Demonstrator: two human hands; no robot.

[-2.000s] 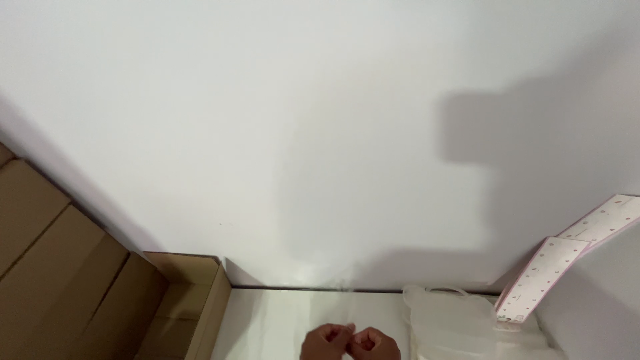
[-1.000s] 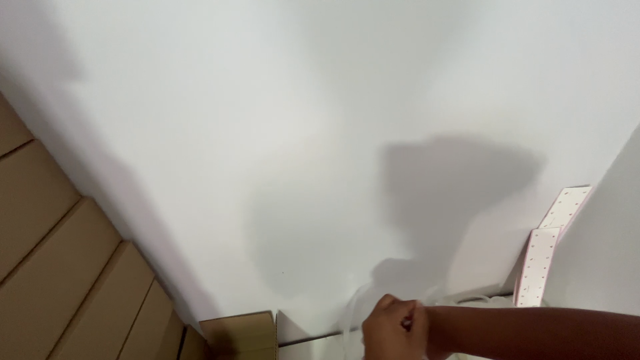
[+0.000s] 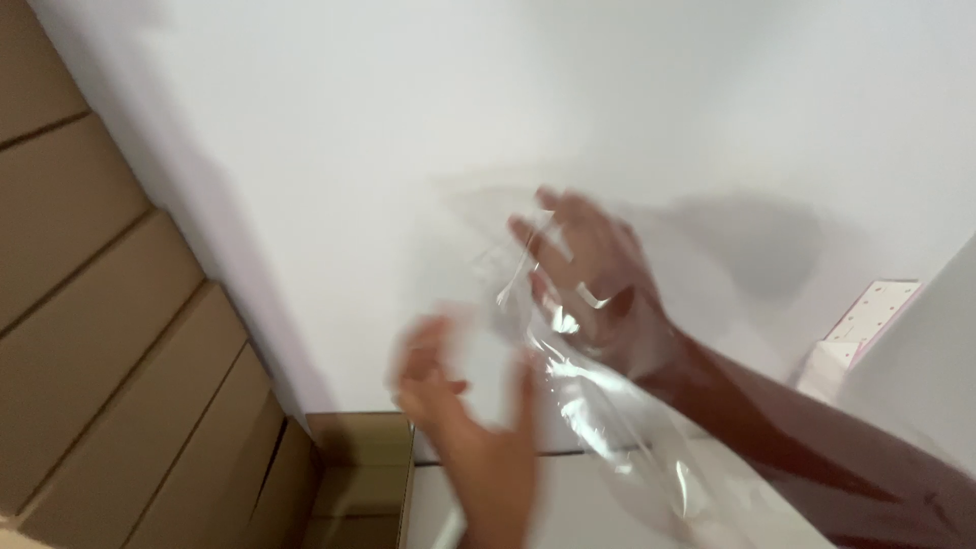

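Note:
A clear plastic bag or film (image 3: 587, 404) hangs in shiny folds between and below my hands and lies over part of my right hand and forearm. My right hand (image 3: 591, 267) is raised at the centre, with its fingers spread inside or behind the clear plastic; which of the two, I cannot tell. My left hand (image 3: 465, 412), blurred, is lower and to the left, its thumb and fingers apart, beside the plastic's left edge. Nothing shows in its grasp.
Stacked brown cardboard boxes (image 3: 99, 305) fill the left side. An open cardboard box (image 3: 358, 427) stands at the bottom, left of my left hand. Behind is a white wall (image 3: 343, 152). Dotted white-and-pink card pieces (image 3: 873, 313) lean at the right, above a white surface (image 3: 564, 488).
Two seconds ago both hands were together at the bottom edge. Now they are raised and apart, and the clear plastic is spread over my right hand and forearm. The view has shifted.

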